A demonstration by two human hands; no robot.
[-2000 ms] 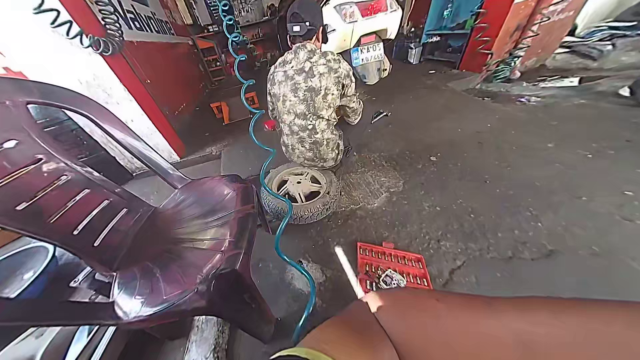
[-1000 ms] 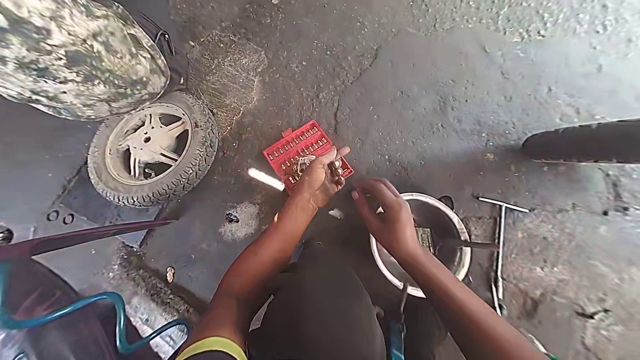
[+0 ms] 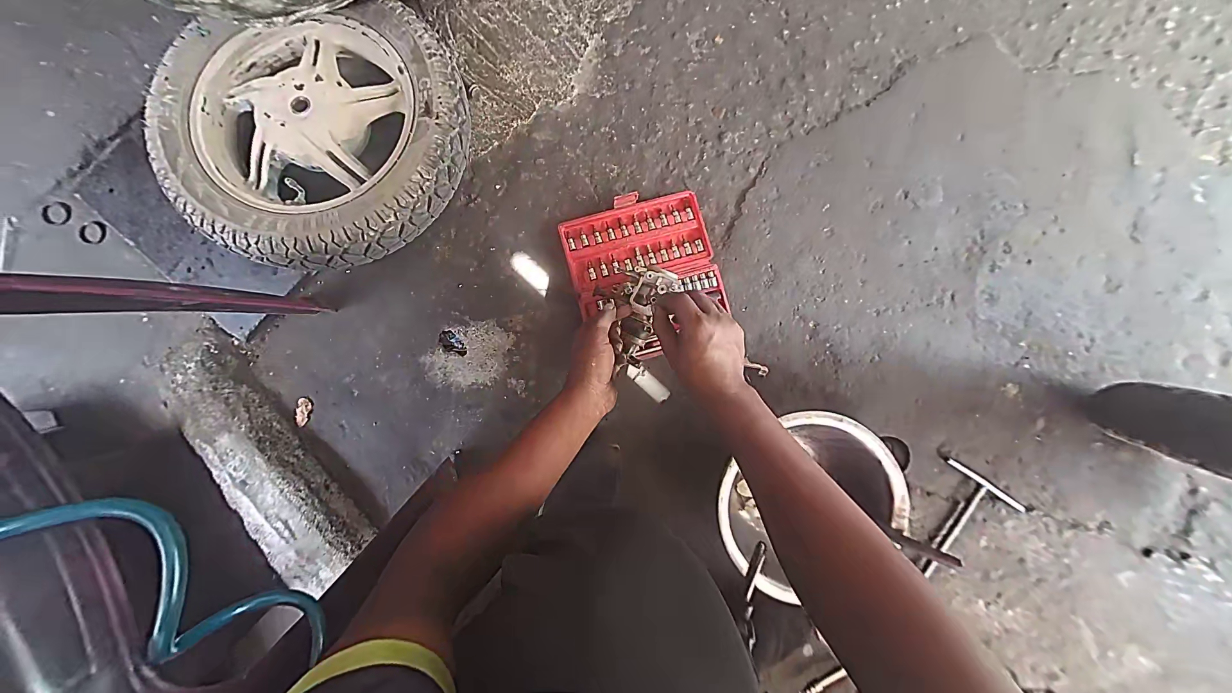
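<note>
A small metal mechanical part, which looks like a carburetor, is held between both hands above an open red socket and bit set case. My left hand grips its left side with the thumb on top. My right hand has its fingers on the part's upper right side. Rows of bits fill the case's upper half; the hands and the part hide much of its lower half. A pale cylindrical piece shows just below the part, between the hands.
At upper left lies a spoked wheel with its tyre. A round metal basin with tools is under my right forearm, beside a T-handle wrench. A teal coiled hose and a dark plastic chair are at lower left.
The view has swung down to the ground. My right hand, apart from the left one a second ago, has moved over to the part that the left hand holds.
</note>
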